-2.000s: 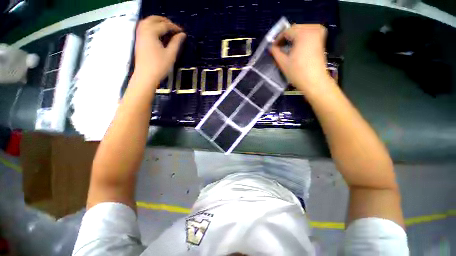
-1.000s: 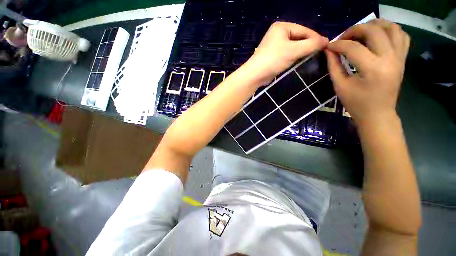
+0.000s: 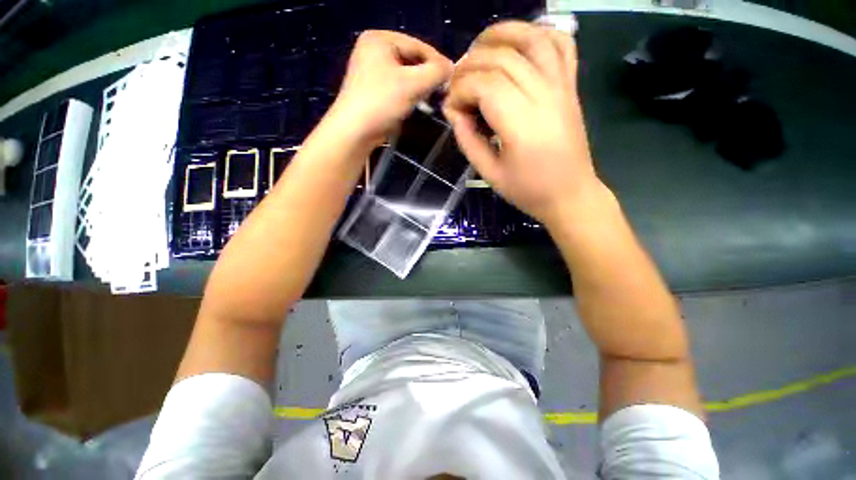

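A die-cut sticker sheet (image 3: 404, 202) with white lines and dark cells hangs at a slant over the front of the black blister tray (image 3: 272, 94). Its lower end shines and reaches past the tray's front edge. My right hand (image 3: 512, 103) is closed on the sheet's upper end. My left hand (image 3: 394, 80) is beside it, thumb and finger pinched together near the sheet's upper edge; whether they hold anything is hidden. Housings with cream-gold window frames (image 3: 241, 173) sit in the tray's front row, partly behind my left forearm.
Left of the tray lie a pile of white spent backing sheets (image 3: 131, 178) and a stack of unused sticker sheets (image 3: 52, 187). Dark scraps (image 3: 699, 94) lie on the green bench (image 3: 648, 216) at right. A cardboard box (image 3: 94, 356) stands below left.
Since one second ago the view has shifted, and the fan has nearly left the picture. Both hands are still close together at the sheet's top. Two seconds ago my left hand was apart, over the tray's left.
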